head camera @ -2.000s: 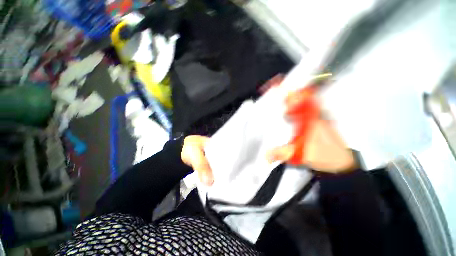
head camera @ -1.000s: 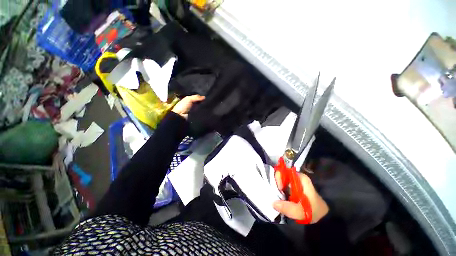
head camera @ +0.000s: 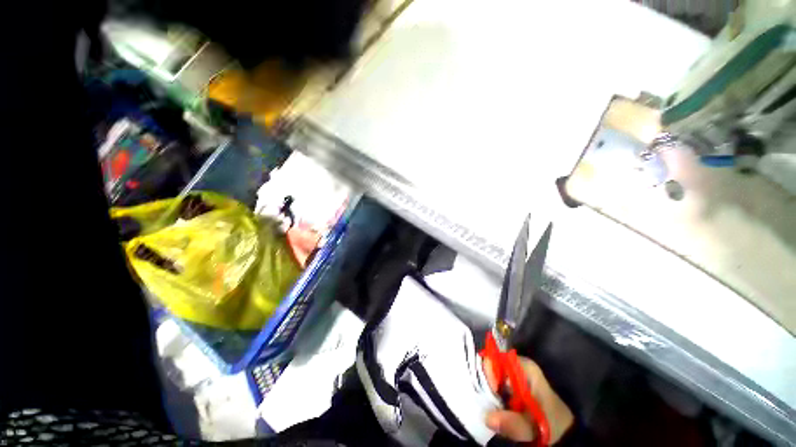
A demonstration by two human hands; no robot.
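My right hand [head camera: 543, 397] is at the lower right, around the red handles of the scissors [head camera: 506, 360]. The silver blades point up and are slightly apart, beside the table edge. A white panel with black stripes [head camera: 432, 336] lies folded over my lap, against my right thumb; whether the thumb pinches it is unclear. My left hand is not in view. A large black shape, blurred at the top, covers the left side; I cannot tell sleeve from cloth there.
The white machine table [head camera: 489, 122] has a ruler strip [head camera: 428, 214] along its front edge. The sewing machine [head camera: 742, 96] and its metal bed plate are at upper right. A yellow bag [head camera: 218, 262] sits in a blue crate [head camera: 292, 306] at left, with white pieces [head camera: 310, 384] nearby.
My left hand has gone out of view, and black now fills the left and top. The black pieces over the yellow bag and crate have gone from there. My right hand still holds the scissors.
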